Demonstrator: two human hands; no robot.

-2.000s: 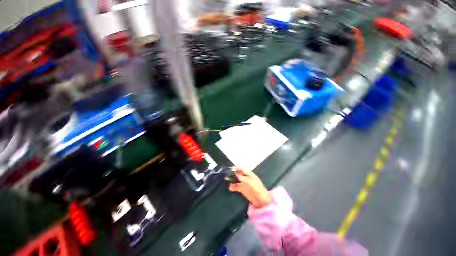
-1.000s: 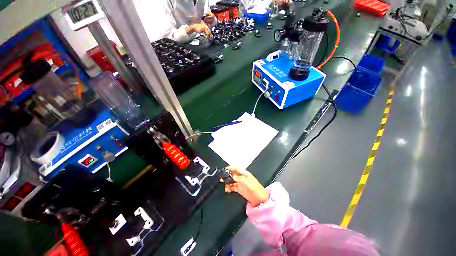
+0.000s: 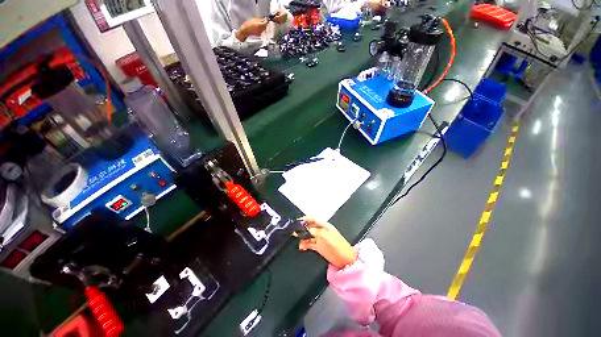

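My right hand, in a pink sleeve, is at the bench edge just right of the right clamp fixture. Its thumb and fingers are closed on a small dark watch module, mostly covered by the fingers. The right clamp has a red ribbed handle and a silver-white nest frame. The left clamp's red handle is at the lower left, with its white nest frame beside it. My left hand is not in view.
White paper lies beyond my hand, with a thin dark pen on it. A blue controller stands behind it, another behind the presses. A metal post rises between. A small white piece lies near the edge. Another person's hands are across the bench.
The view has steadied and shifted slightly. My right hand stays beside the right fixture, still holding the dark module. The other person's hands have risen off the bench.
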